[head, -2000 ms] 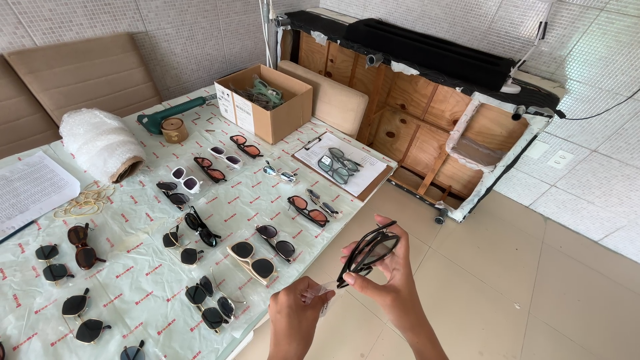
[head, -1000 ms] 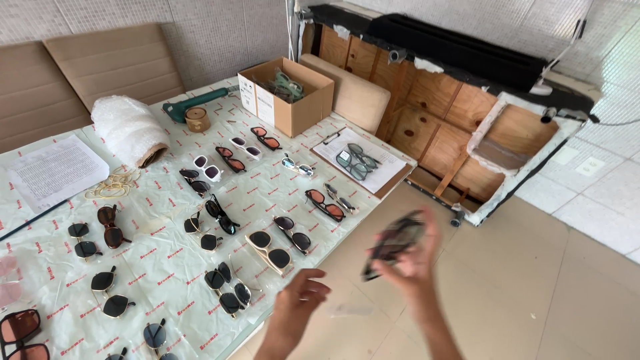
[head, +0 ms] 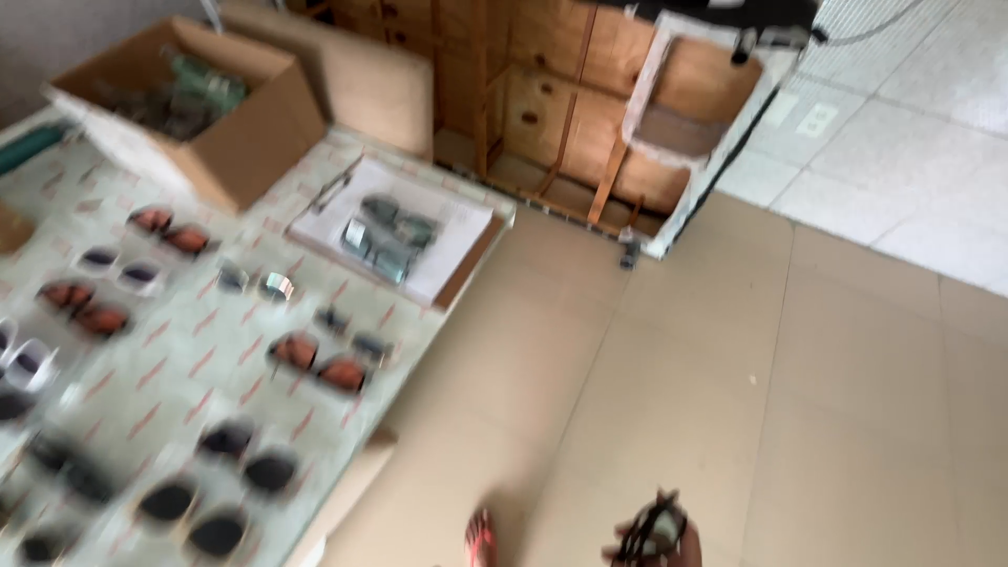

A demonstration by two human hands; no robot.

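Note:
My right hand (head: pixel 690 545), at the bottom edge and mostly cut off, is closed around a pair of dark-framed sunglasses (head: pixel 655 529) held over the tiled floor. My left hand is out of view. On the plastic-covered table lie many pairs of sunglasses, among them a red-lensed pair (head: pixel 318 364) near the table edge and a dark-lensed pair (head: pixel 247 457) nearer me. More glasses with greenish lenses (head: pixel 387 236) rest on a clipboard with paper (head: pixel 465 224). The view is blurred.
An open cardboard box (head: pixel 260 126) holding bagged items stands at the table's back beside a beige padded board (head: pixel 370 75). An upturned wooden furniture frame (head: pixel 567 102) leans behind. My foot in a pink sandal (head: pixel 481 539) is on the floor.
The view has swung strongly down and to the right. My left hand, seen in the earlier frames, has left the view. My right hand, still with the sunglasses, is now at the bottom edge.

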